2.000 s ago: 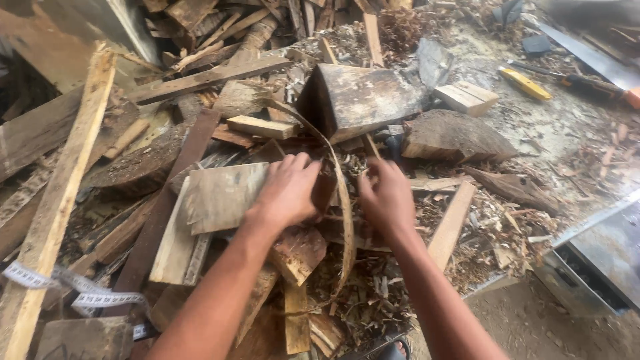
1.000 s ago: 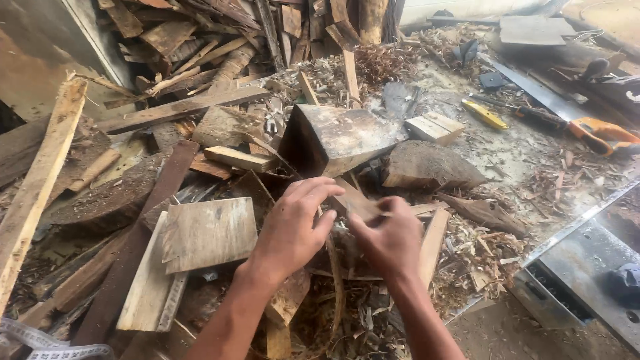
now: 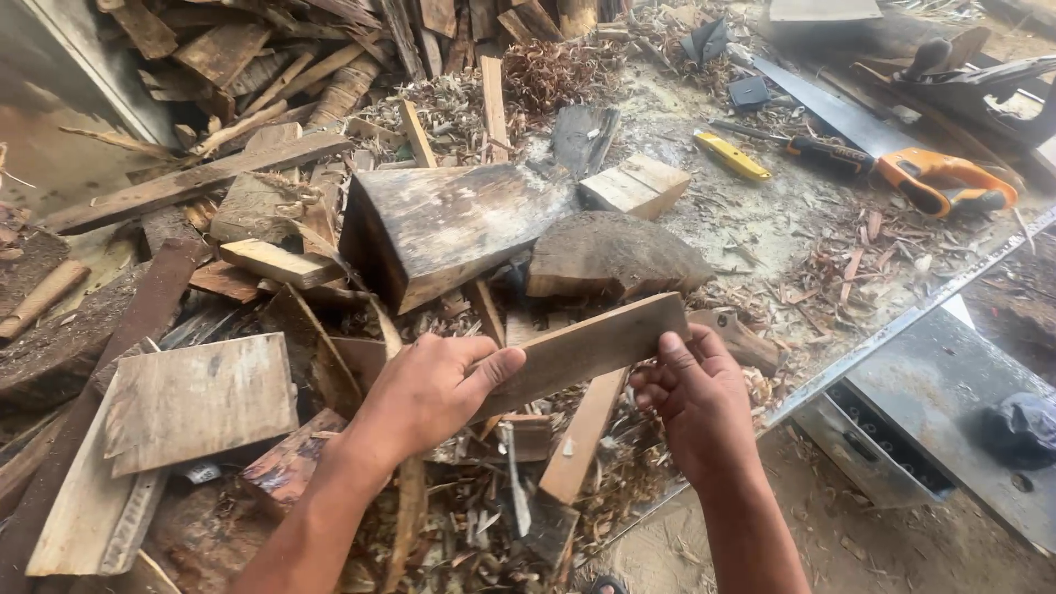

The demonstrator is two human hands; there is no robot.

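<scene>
A thin flat wooden board (image 3: 590, 345) is held between both hands above the scrap pile, its right end raised. My left hand (image 3: 441, 388) grips the board's left part, thumb along its near face. At the right end, my right hand (image 3: 701, 388) pinches the board between thumb and fingers. Just beyond lie a rough half-round wood offcut (image 3: 615, 252) and a large squared wood block (image 3: 462, 219). A pale rectangular board (image 3: 202, 402) rests on other scraps to the left of my left hand.
On the dusty surface at the right are a yellow utility knife (image 3: 733, 156), a screwdriver (image 3: 829, 154), a handsaw with an orange handle (image 3: 945, 177) and a metal hand plane (image 3: 982, 91). A metal box with an open drawer (image 3: 874, 445) stands lower right. Scrap wood covers the left side.
The thin board now shows lifted between my hands, where two seconds ago they were down in the pile. The long curved wood strip that arched over the pile earlier has dropped lower.
</scene>
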